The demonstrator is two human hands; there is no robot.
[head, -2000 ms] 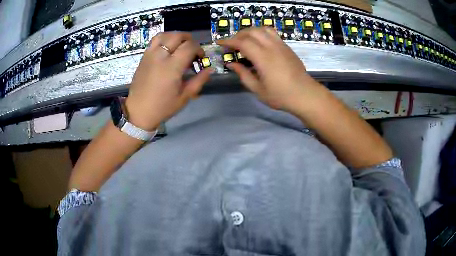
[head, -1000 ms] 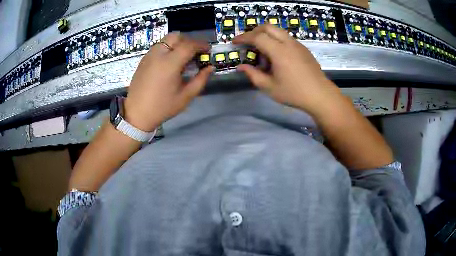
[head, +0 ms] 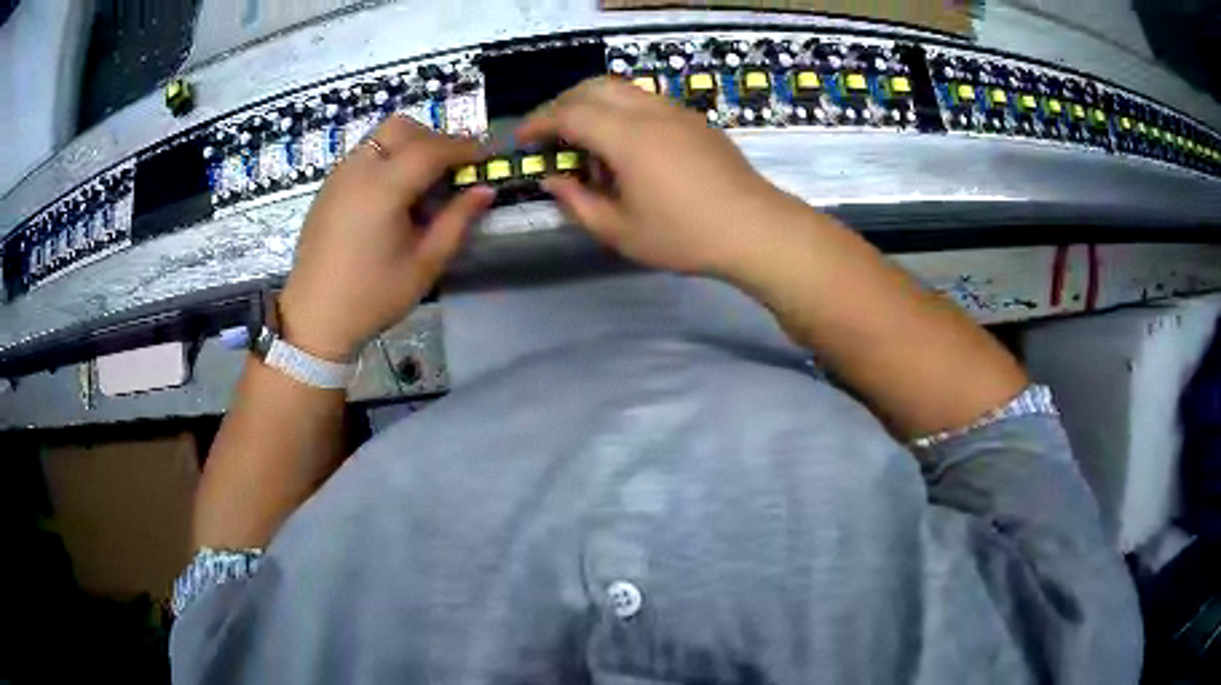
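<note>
A short row of several transformers [head: 516,169], black with yellow tops, lies between my hands at the near rail. My left hand [head: 368,208] pinches the row's left end with thumb and fingers. My right hand [head: 656,174] pinches its right end. Whether the row rests on the rail or is slightly raised, I cannot tell. Behind my left hand, a circuit board panel [head: 288,147] shows no yellow squares. Behind and right of my right hand, another panel [head: 783,87] carries a row of yellow-topped transformers, its left end partly hidden by my hand.
The silver side rail [head: 857,167] runs across in front of me. Black gaps [head: 174,187] separate the panels. A lone transformer [head: 180,95] sits on the far rail at left. More yellow-topped panels [head: 1071,118] continue right. A pale pink rectangle [head: 141,368] lies on the lower ledge.
Both hands have moved left with the transformers between them. The transformers, earlier apart, now form one tight row. The panels appear shifted slightly right in view.
</note>
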